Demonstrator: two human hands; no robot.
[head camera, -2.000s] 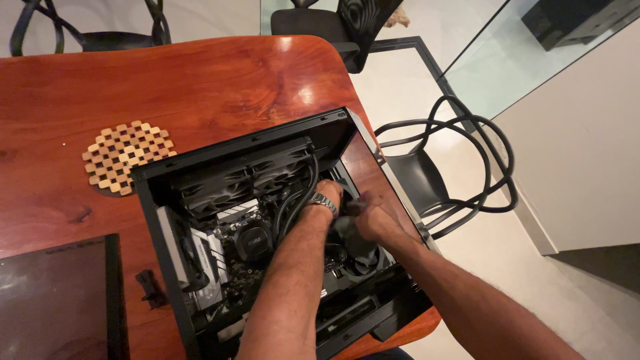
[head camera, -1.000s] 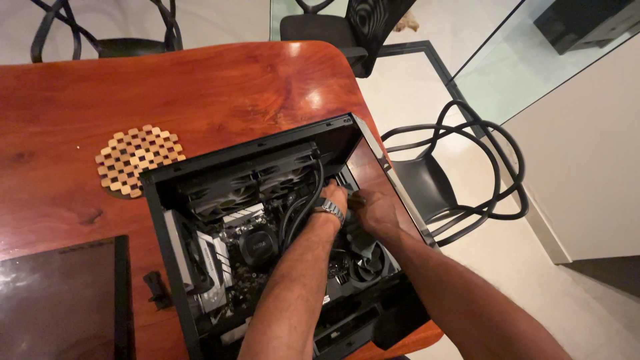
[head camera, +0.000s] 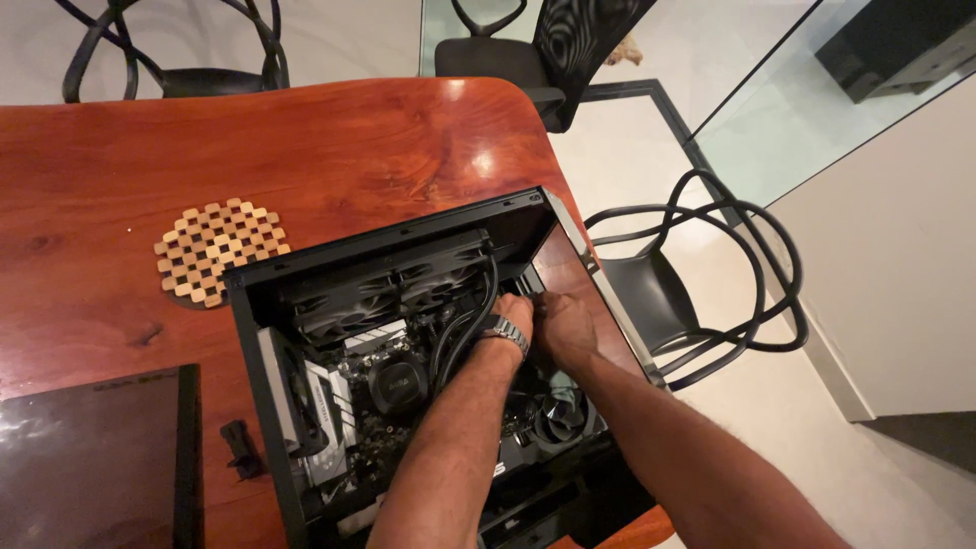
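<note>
An open black computer case (head camera: 389, 232) lies on the wooden table. Inside it are a radiator with fans (head camera: 366, 301), a round cooler pump block (head camera: 399, 383) with black tubes (head camera: 457, 335), and a motherboard (head camera: 366, 435). My left hand (head camera: 515, 311), with a metal-band watch (head camera: 506, 331) on its wrist, reaches past the tubes toward the case's right end. My right hand (head camera: 566, 328) is close beside it, fingers curled by a small dark part that is too hidden to name. A fan (head camera: 560, 418) and a greenish cloth-like piece (head camera: 563, 387) show below my right wrist.
A checkered wooden trivet (head camera: 221, 252) sits left of the case on the table (head camera: 343, 152). A dark side panel (head camera: 91, 457) and a small black bracket-like part (head camera: 241, 450) lie at lower left. Black chairs (head camera: 656, 297) stand around the table.
Both hands remain together at the right end of the case. My right hand's fingers have shifted slightly closer to my left hand.
</note>
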